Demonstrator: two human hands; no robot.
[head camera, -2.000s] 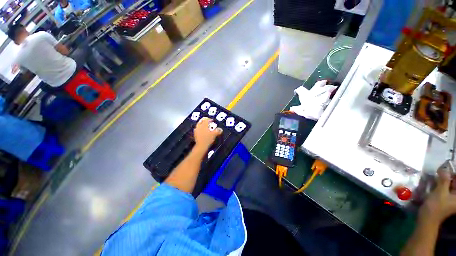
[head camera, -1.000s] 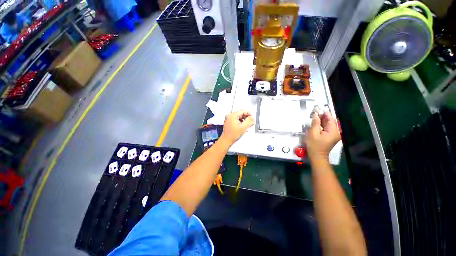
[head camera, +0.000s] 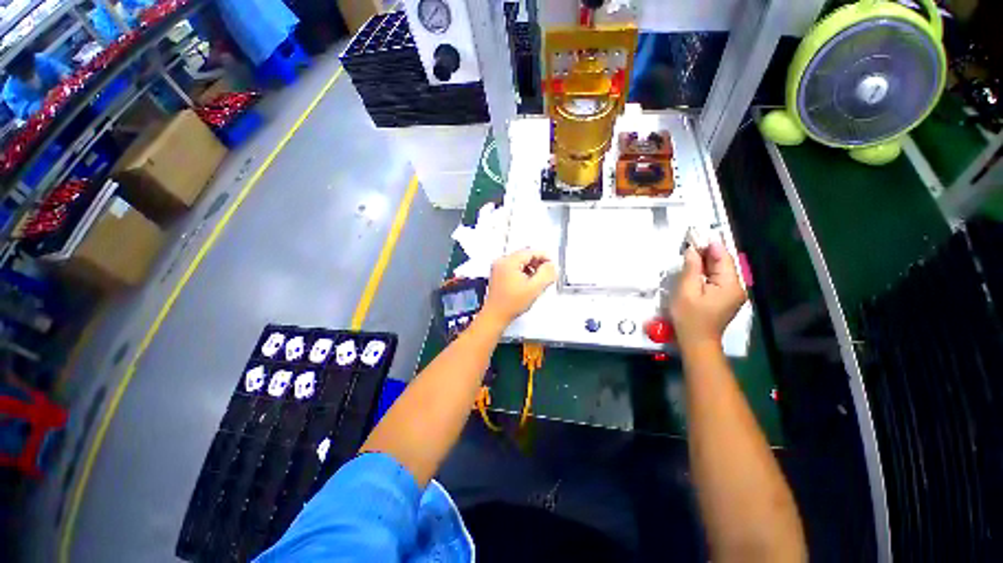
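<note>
My left hand (head camera: 517, 286) is over the left front of the white press base (head camera: 638, 312), fingers curled together, with nothing visible in them. My right hand (head camera: 707, 290) is over the base's right side. Its fingertips pinch a small greyish part (head camera: 693, 240), partly hidden by the fingers. The gold press head (head camera: 582, 143) is down on the black nest (head camera: 554, 189); any housing there is hidden. The copper-brown second fixture (head camera: 643, 176) stands to its right. A silver-white plate (head camera: 612, 251) lies between my hands. White housings (head camera: 320, 351) sit in the black tray (head camera: 248, 462) at left.
The dark handheld meter (head camera: 461, 301), orange cables (head camera: 531, 368) and crumpled white wipe (head camera: 480, 244) are left of the base. The red button (head camera: 658, 330) is beside my right wrist. A lime-green fan (head camera: 871, 84) stands at right. A control box with gauge (head camera: 445, 42) is at upper left.
Since one second ago the press head has come down over the white housing in the nest. My hands stay about in place. Earlier, my left hand was at the tray and has come to the base.
</note>
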